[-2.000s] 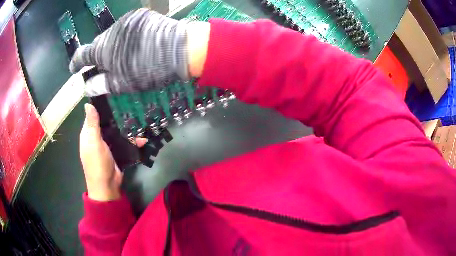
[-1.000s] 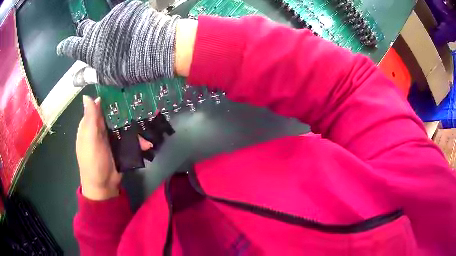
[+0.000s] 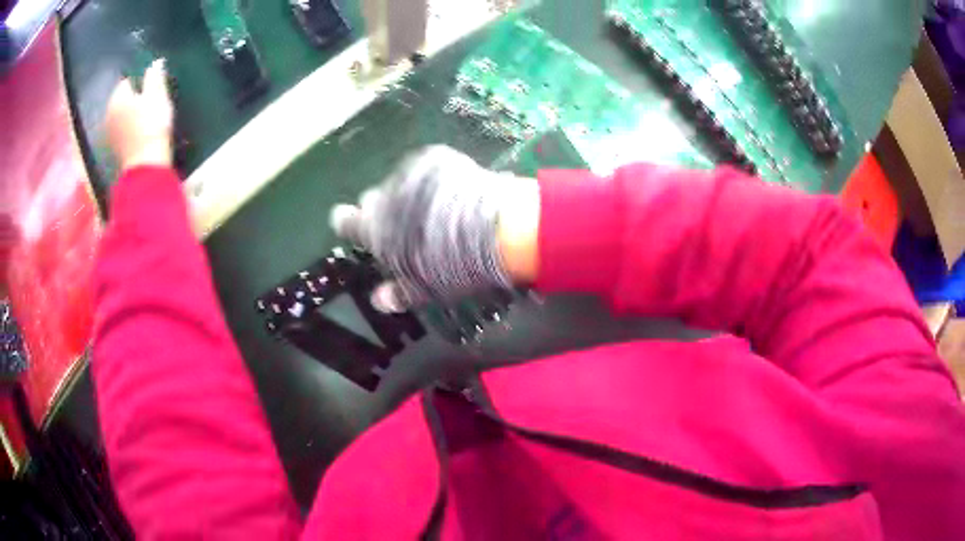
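Note:
My bare left hand is blurred at the upper left, over the green belt, past the pale rail. Its fingertips are spread, but whether they touch a faint green piece there is unclear. My gloved right hand is in the middle, over the tabletop, holding a green board panel whose lower edge shows beneath it. Small black parts lie spread below and left of the glove. Shiny squares show on their upper ends, and the glove's fingers hide part of them.
Board-and-black-part pairs lie on the belt beyond the pale rail. Board panels with dark component rows lie at upper right. A red bin and cardboard flap are at right. A red surface is at far left, black strips lower left.
My left hand has left the black parts and moved up-left over the belt. My right hand and the board panel have moved right and down. The view has shifted, showing more belt.

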